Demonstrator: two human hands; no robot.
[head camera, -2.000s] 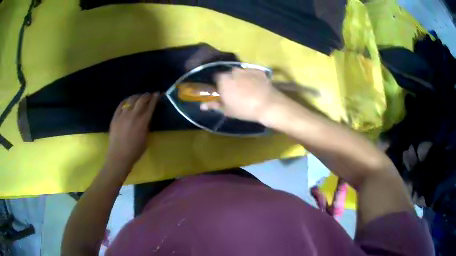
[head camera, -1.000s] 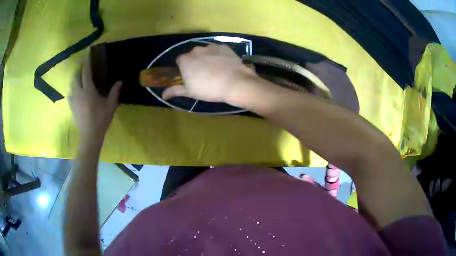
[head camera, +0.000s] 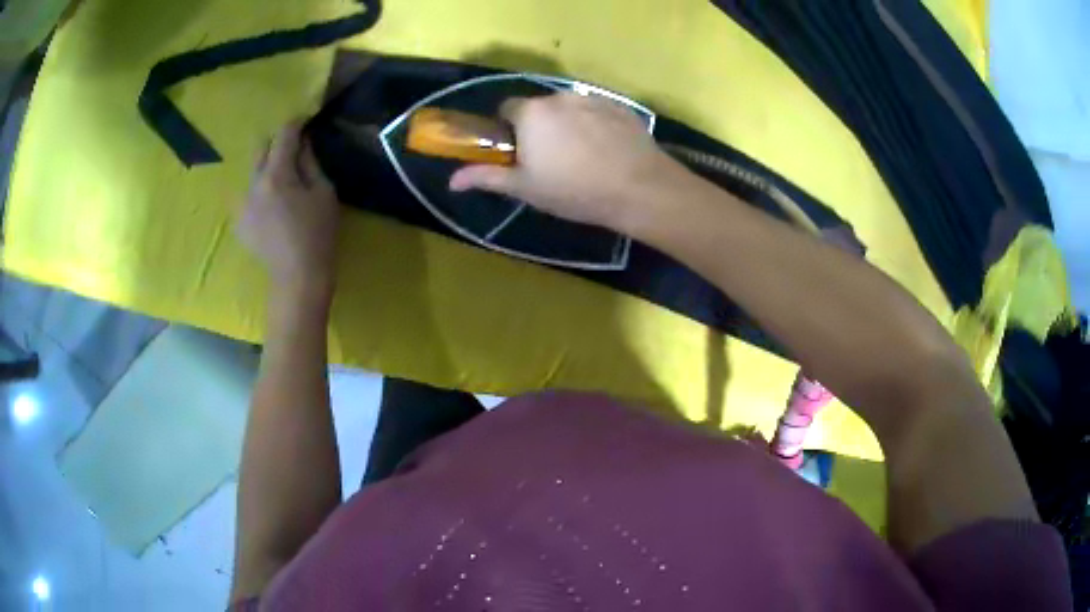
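A long black cloth panel (head camera: 705, 283) lies on the yellow cover (head camera: 454, 323). A boat-shaped iron (head camera: 448, 191) with a pale metal rim rests on its left half, tip pointing left. My right hand (head camera: 574, 155) grips the iron's orange-brown handle (head camera: 460, 136). My left hand (head camera: 291, 209) is at the panel's left end, fingers on its edge; whether they pinch the cloth is unclear. My right forearm hides part of the panel's right end.
A bent black strip (head camera: 227, 54) lies at the upper left. A stack of black panels (head camera: 891, 132) lies at the upper right. The pink-wrapped hose (head camera: 798, 418) hangs near the front edge. Dark pieces (head camera: 1052, 407) are heaped at the far right.
The iron moved left along the panel from its wide end, then the view shifted and turned. My left hand moved from the panel's lower edge to its left end. My right hand kept its grip.
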